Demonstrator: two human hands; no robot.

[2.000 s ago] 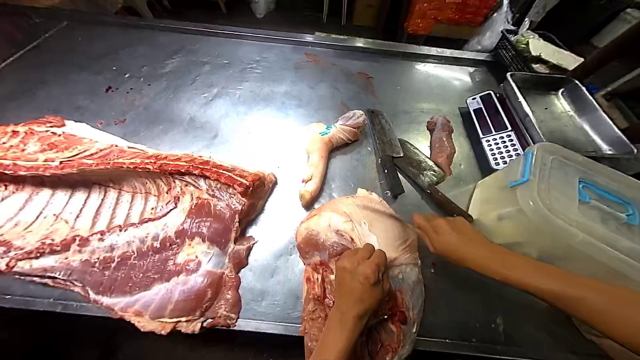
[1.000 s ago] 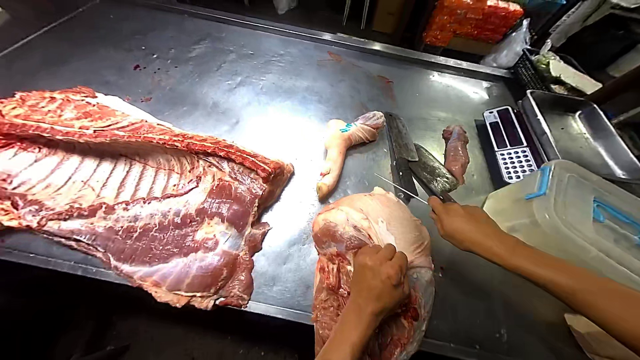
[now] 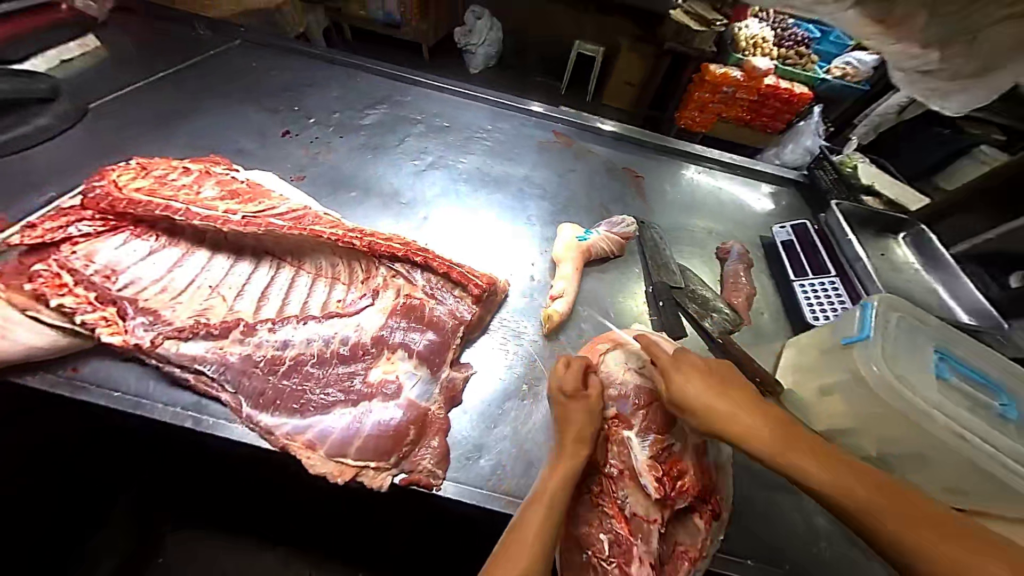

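A large skin-on leg of meat (image 3: 640, 480) lies at the table's front edge, its cut side up. My left hand (image 3: 574, 396) grips the leg's left upper edge with curled fingers. At its top, my right hand (image 3: 696, 384) is closed around a thin knife (image 3: 606, 322); the blade points up and left, and the handle is hidden in my fist. Beyond the leg lie a trotter (image 3: 566, 272), two cleavers (image 3: 662, 264), (image 3: 708, 302) that overlap, and a small strip of meat (image 3: 737, 280). A big rib slab (image 3: 304, 344) fills the left side.
At the right stand a lidded plastic container (image 3: 904, 408), a digital scale (image 3: 808, 272) and a metal tray (image 3: 920, 264). The steel table (image 3: 448, 152) has a raised far rim. Orange bagged goods (image 3: 744, 100) and a stool (image 3: 583, 68) are beyond it.
My right hand has gone from the cleavers' side to the top of the leg, with the knife in it. My left hand has moved to the leg's left edge. The view has shifted.
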